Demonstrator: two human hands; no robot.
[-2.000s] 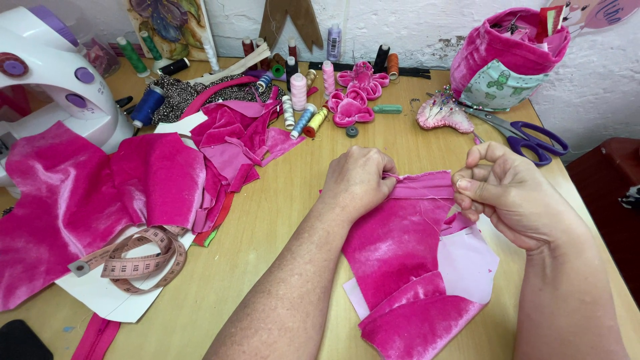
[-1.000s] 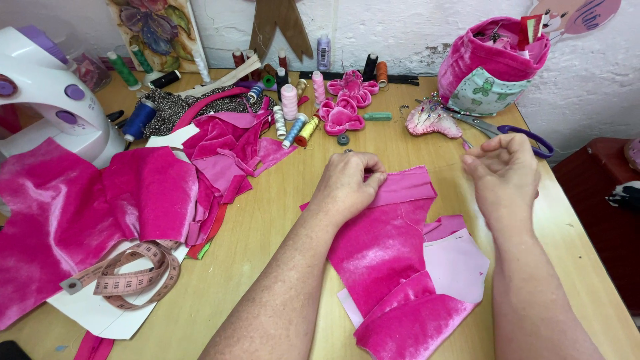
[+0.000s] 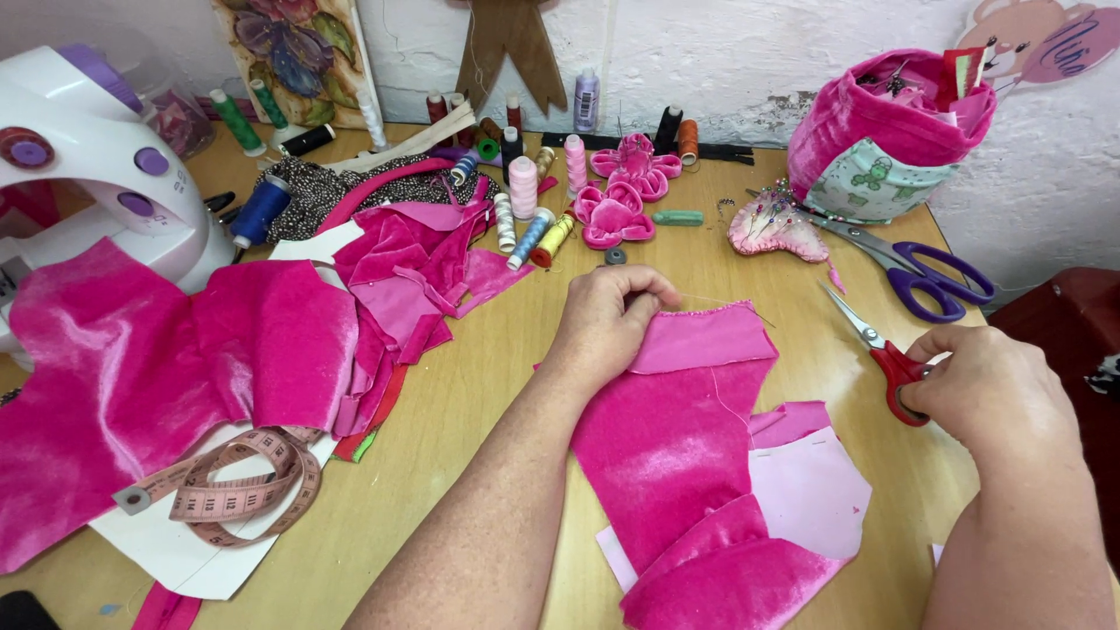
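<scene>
My left hand [image 3: 617,319] pinches the folded top edge of a pink velvet piece [image 3: 665,437] between thumb and fingers. A loose thread lies along that fold and trails down over the velvet. Light pink fabric [image 3: 809,490] with pins or staples in it shows at the velvet's right side. At the right, my right hand [image 3: 989,385] has its fingers on the handles of small red-handled scissors [image 3: 897,376]. Their blades point up and left, towards the heart-shaped pincushion [image 3: 774,226]. Whether a needle is in either hand cannot be told.
Purple-handled scissors [image 3: 914,267] lie by a pink fabric basket [image 3: 884,131]. Thread spools [image 3: 523,188] and velvet flowers [image 3: 615,214] stand or lie at the back. At left are a sewing machine [image 3: 114,166], pink velvet pieces [image 3: 271,341] and a coiled tape measure [image 3: 245,499].
My right hand has moved from the raised thread beside the velvet down to the right, onto red-handled scissors. My left hand still holds the velvet's top edge.
</scene>
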